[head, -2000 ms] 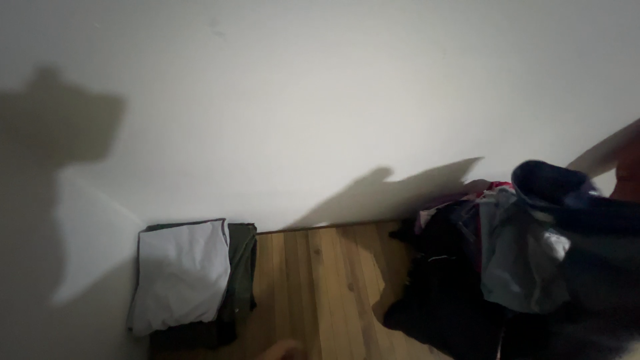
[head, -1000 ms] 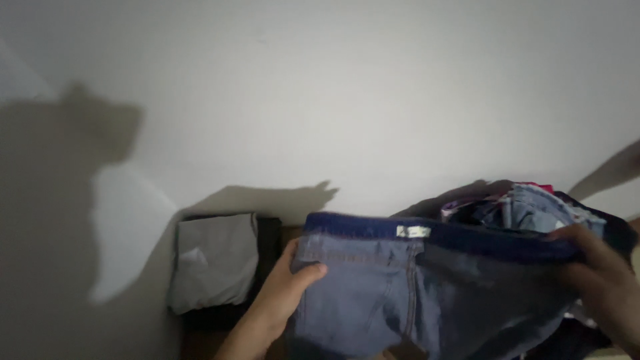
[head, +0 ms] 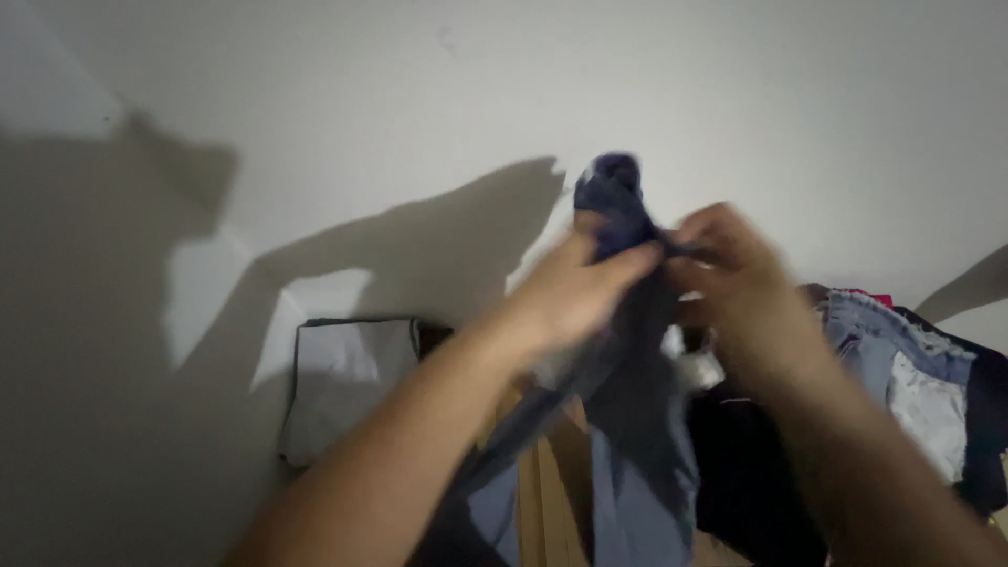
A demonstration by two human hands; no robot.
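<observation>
A pair of blue denim jeans [head: 642, 472] hangs from my hands in the middle of the view, its waistband bunched at the top and its legs reaching down past the lower edge. My left hand [head: 587, 283] grips the bunched waist, thumb across the cloth. Close to its right, my right hand [head: 720, 260] pinches the edge of the same jeans; it is blurred by motion. Behind my left forearm lies a folded grey garment [head: 339, 386] on a darker stack.
A heap of clothes lies at the right, with light blue denim [head: 866, 339] and black cloth [head: 748, 465] in it. A strip of wooden floor [head: 543, 488] shows between the stacks. A pale wall [head: 441, 102] rises behind, crossed by shadows.
The jeans were spread wide between my hands one second ago; now the waist is bunched and raised, and my hands are close together. Two seconds ago the jeans were not stretched out in front.
</observation>
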